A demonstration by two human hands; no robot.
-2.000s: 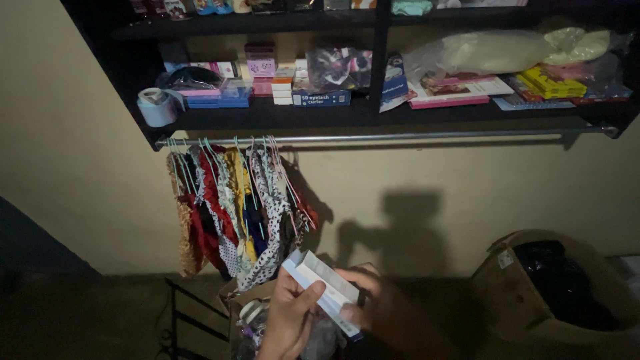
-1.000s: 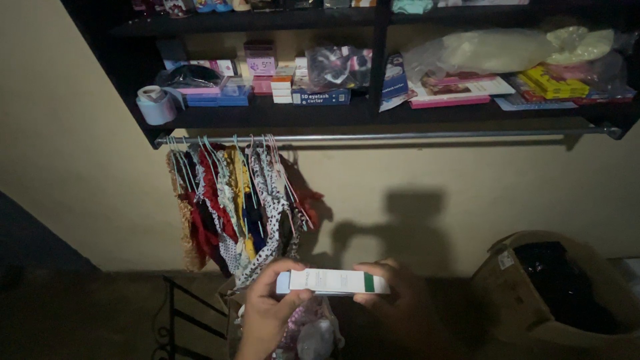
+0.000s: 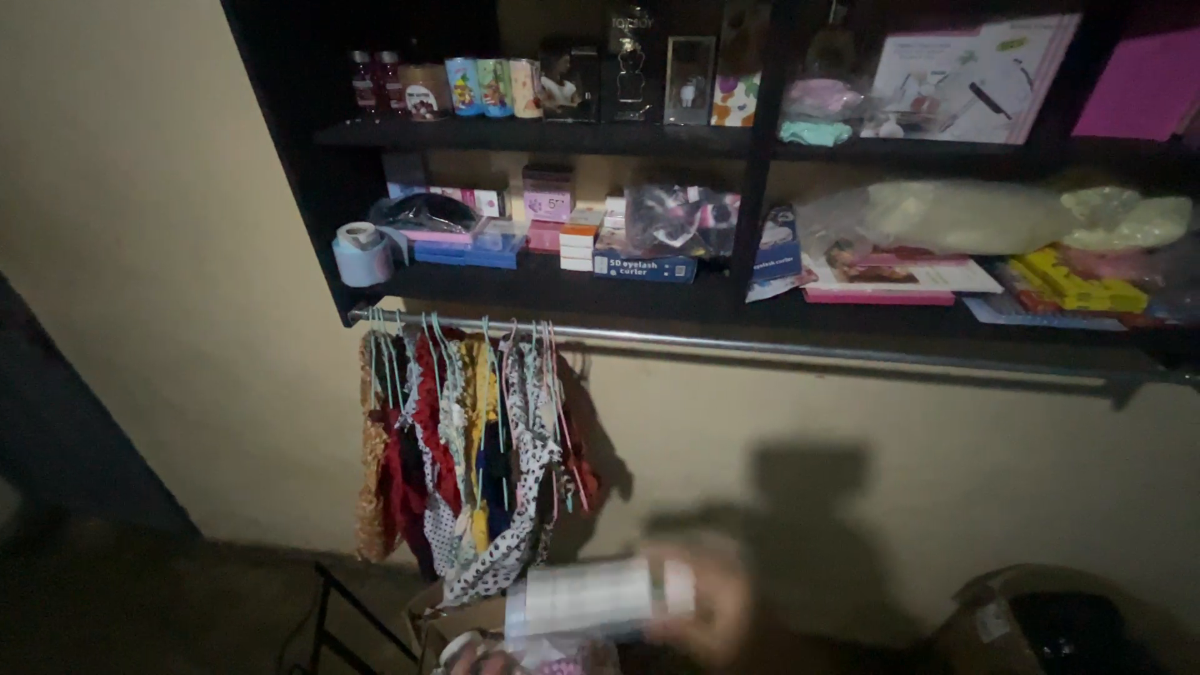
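My right hand (image 3: 705, 600) is motion-blurred at the lower middle and grips the right end of a small white and pale-blue carton (image 3: 586, 597). The carton lies roughly level, its left end free, above an open cardboard box (image 3: 427, 609) with plastic-wrapped items. Skin-toned shapes at the bottom edge, by that box, may be fingers of my left hand; the picture does not settle it. Patterned fabric garments (image 3: 487, 450) on thin hangers hang just behind and above the carton.
A dark shelf unit (image 3: 562, 302) bears small boxes, bagged goods and a label roll (image 3: 363, 255). Under it runs a metal rail (image 3: 750, 345). A black metal frame (image 3: 361, 614) stands lower left; another cardboard box (image 3: 989, 623) holds something black at lower right.
One second ago both hands held the carton by its ends; now only my right hand is plainly on it. The carton was turned from a slanted to a level position before that.
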